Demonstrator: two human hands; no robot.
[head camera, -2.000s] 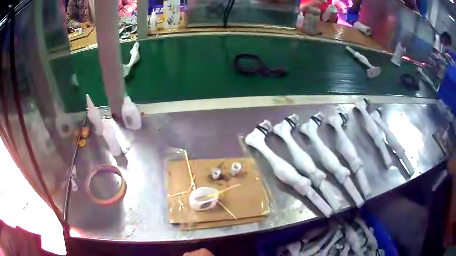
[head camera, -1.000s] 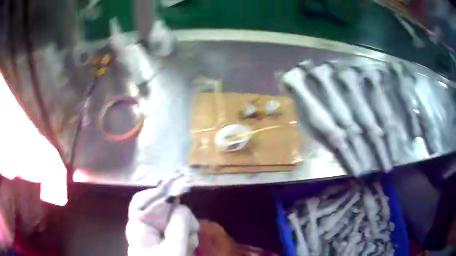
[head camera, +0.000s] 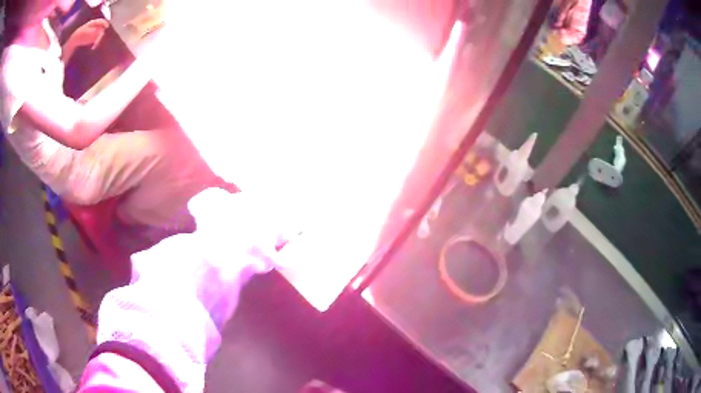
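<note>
My left hand (head camera: 207,265) wears a white cotton glove and reaches up toward the glaring light panel (head camera: 300,100). Glare washes out its fingers, so I cannot tell if it holds anything. A small blurred bit of my right hand (head camera: 317,386) shows at the bottom edge; the rest is cut off. The cardboard work pad (head camera: 534,367) lies at the lower right, with a white cup (head camera: 567,381) and thin yellow sticks (head camera: 573,338) on it.
A tape roll (head camera: 443,265) and white dropper bottles (head camera: 526,217) stand on the metal bench. Grey leg parts (head camera: 650,364) lie lower right. A part (head camera: 606,173) lies on the green belt. A seated person (head camera: 77,130) is at left, above a blue-edged crate (head camera: 34,349).
The view has swung left and tilted, bringing in the light panel and person. My gloved left hand has moved from before the bench to the panel; the grey piece seen in it is now not discernible.
</note>
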